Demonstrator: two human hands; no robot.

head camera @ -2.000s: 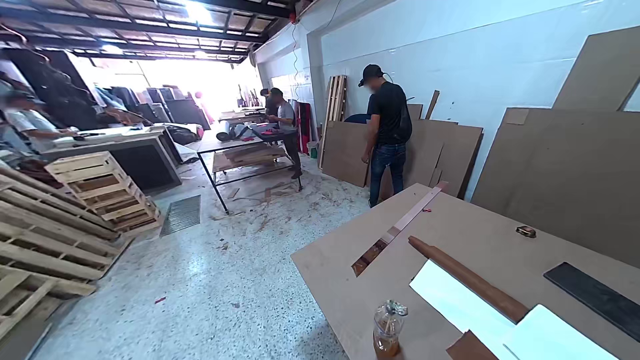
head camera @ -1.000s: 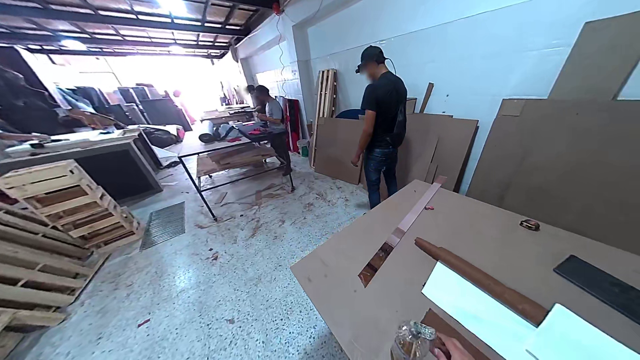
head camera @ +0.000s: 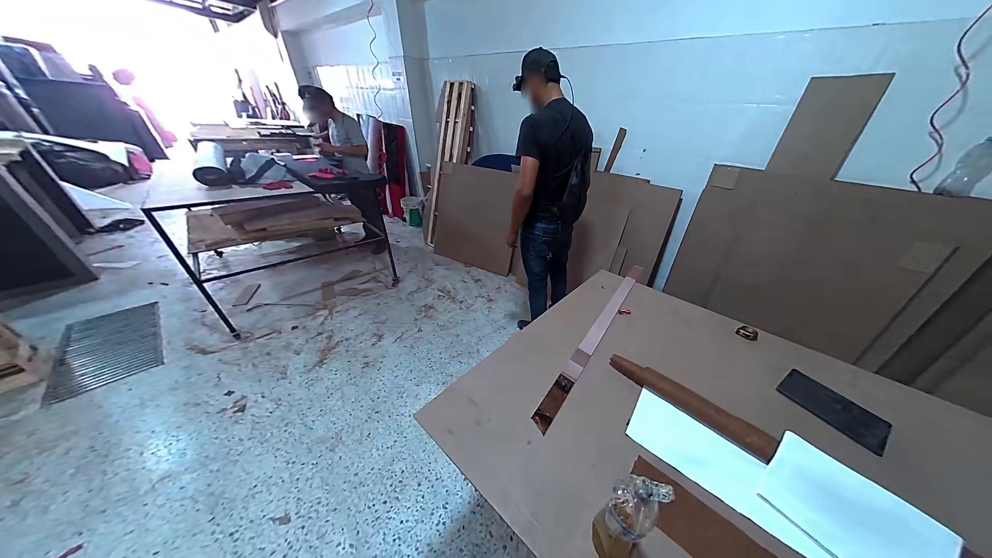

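Neither my left hand nor my right hand shows in the head view. At the bottom, a clear plastic bottle (head camera: 624,515) with amber liquid stands on the brown board tabletop (head camera: 496,418). Beside it lies a flat brown piece (head camera: 697,508), partly under white sheets (head camera: 697,434). A rolled brown piece (head camera: 697,403) rests along the sheets' far edge. Farther right is a dark flat slab (head camera: 835,411). A long pinkish strip (head camera: 604,325) runs to the table's far corner, with a dark brown tool or block (head camera: 552,403) at its near end. A small brown object (head camera: 746,332) sits near the back edge.
A person in black (head camera: 554,178) stands beyond the table's far corner. Large brown boards (head camera: 814,256) lean against the wall. Another person (head camera: 341,139) works at a metal-framed table (head camera: 271,194). Scraps (head camera: 333,294) and a metal grate (head camera: 108,349) are on the floor.
One second ago a hand of mine was at the bottle; now it is out of view. The bottle stands upright on the table. The view has shifted.
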